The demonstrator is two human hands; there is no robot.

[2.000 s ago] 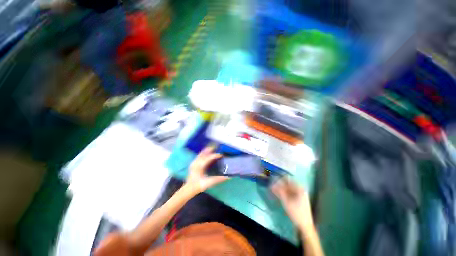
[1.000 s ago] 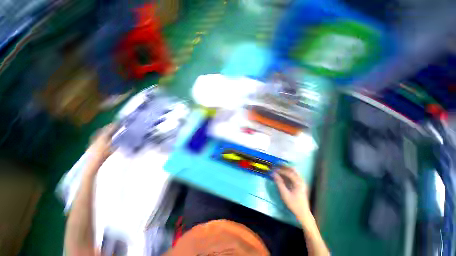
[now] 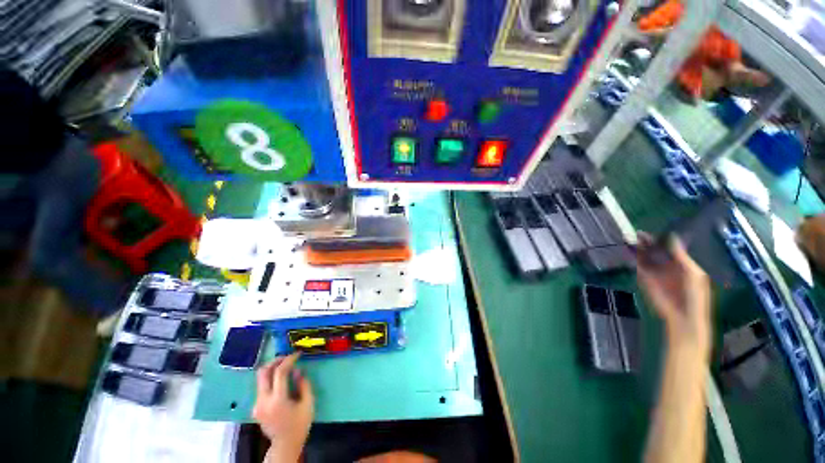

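Observation:
The press nest [image 3: 357, 254] is an orange-brown block on the drilled silver plate [image 3: 384, 288]. My left hand [image 3: 284, 403] is at the front left of the blue press base [image 3: 368, 336], palm down, fingers apart, with nothing seen in it. My right hand [image 3: 674, 282] is over the green-topped line at the right, blurred. A dark blurred shape is by its fingertips; I cannot tell whether it is held. Dark housings stand in rows on the line [image 3: 565, 220], with a pair [image 3: 611, 327] nearer me.
A tray [image 3: 90, 436] at the left holds several dark housings [image 3: 145, 356]. A smartphone-like dark slab [image 3: 242, 346] lies left of the press. The press head [image 3: 253, 145] and control panel [image 3: 457, 99] hang above. A blue chain conveyor [image 3: 760, 271] curves at far right; a red stool [image 3: 140, 208] stands left.
The view has swung right. My left hand has moved from the tray to the press front. My right hand has moved from the press to the green line. The dark block seen earlier at the press front is gone.

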